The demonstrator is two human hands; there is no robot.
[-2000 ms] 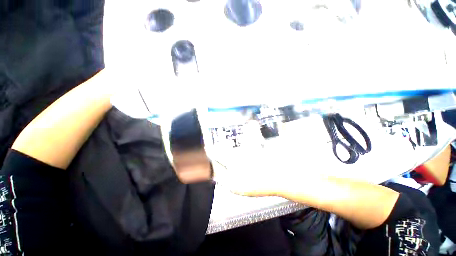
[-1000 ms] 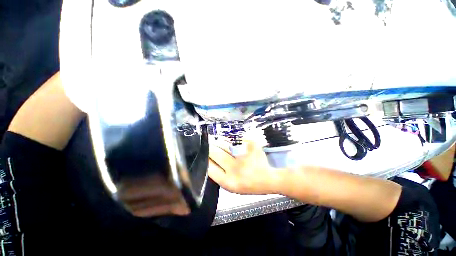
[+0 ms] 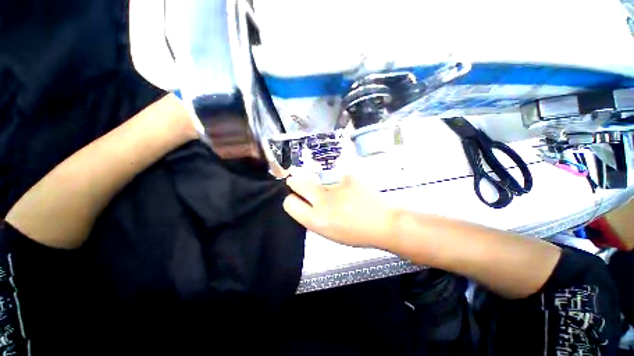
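Note:
A black garment piece [image 3: 208, 222] lies left of the needle area and hangs over the table's front edge. The white sewing machine head [image 3: 417, 35] with a blue stripe looms over it, and its shiny metal end hides the cloth behind. My right hand [image 3: 340, 208] is at the front of the needle area, its fingertips pinching the garment's edge. My left forearm reaches in from the left, but my left hand is hidden behind the machine end. The presser foot and needle cannot be made out clearly.
Black-handled shears [image 3: 497, 170] lie on the white table [image 3: 445, 201], right of the needle area. The table has a ruler-marked front edge. Small thin tools [image 3: 575, 169] lie further right. Part of another person's arm [image 3: 621, 224] shows at the right edge. Dark cloth fills the upper left.
The view has shifted, and the machine head sits higher in it. My right hand has come from the table front to the needle area and now pinches the cloth, which shows more clearly.

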